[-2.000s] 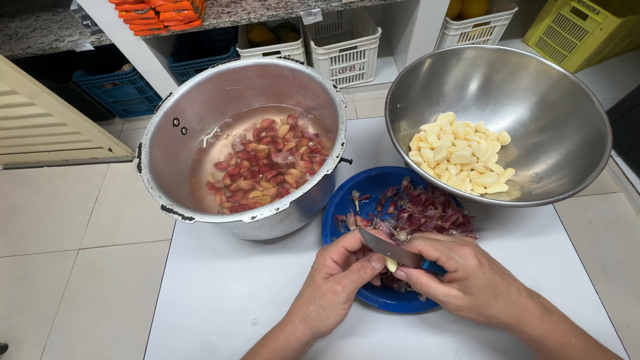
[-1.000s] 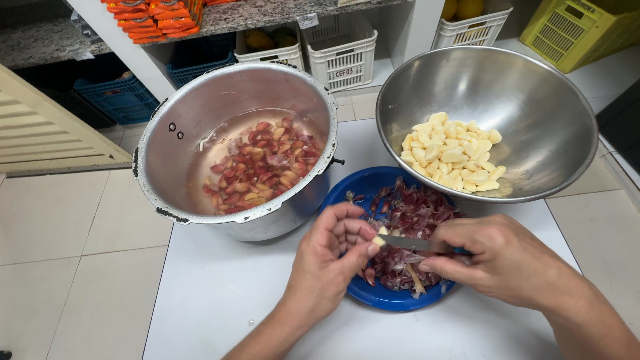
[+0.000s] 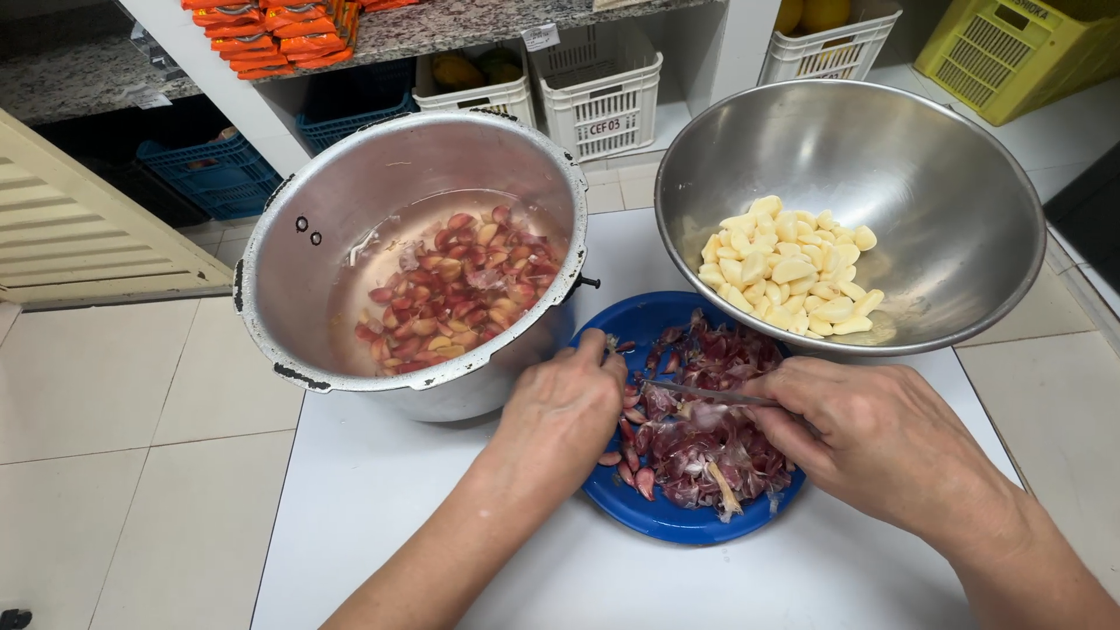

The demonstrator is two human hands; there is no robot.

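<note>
My right hand [image 3: 840,420] grips a small knife [image 3: 709,394], its blade pointing left over a blue plastic plate [image 3: 647,521]. Garlic skins [image 3: 726,455] are heaped on the plate, with unpeeled garlic cloves [image 3: 645,481] along its left side. My left hand [image 3: 577,402] is at the plate's left rim, fingers bent down among the cloves; whether it holds one is hidden. Behind and to the left stands a large aluminium pot [image 3: 411,394] with unpeeled cloves [image 3: 455,289] in water. A stainless steel bowl [image 3: 927,201] at the right holds peeled white garlic cloves [image 3: 787,271].
All these stand on a white table [image 3: 394,525]. Beyond it are a granite shelf [image 3: 437,35] with orange packets [image 3: 280,31], white crates [image 3: 604,105], blue crates [image 3: 214,175] and a yellow-green crate [image 3: 997,61]. A louvred door [image 3: 87,219] is at the left.
My left hand, which held a pale clove against the blade one second ago, has moved to the plate's left rim. That clove no longer shows at the knife. My right hand still holds the knife.
</note>
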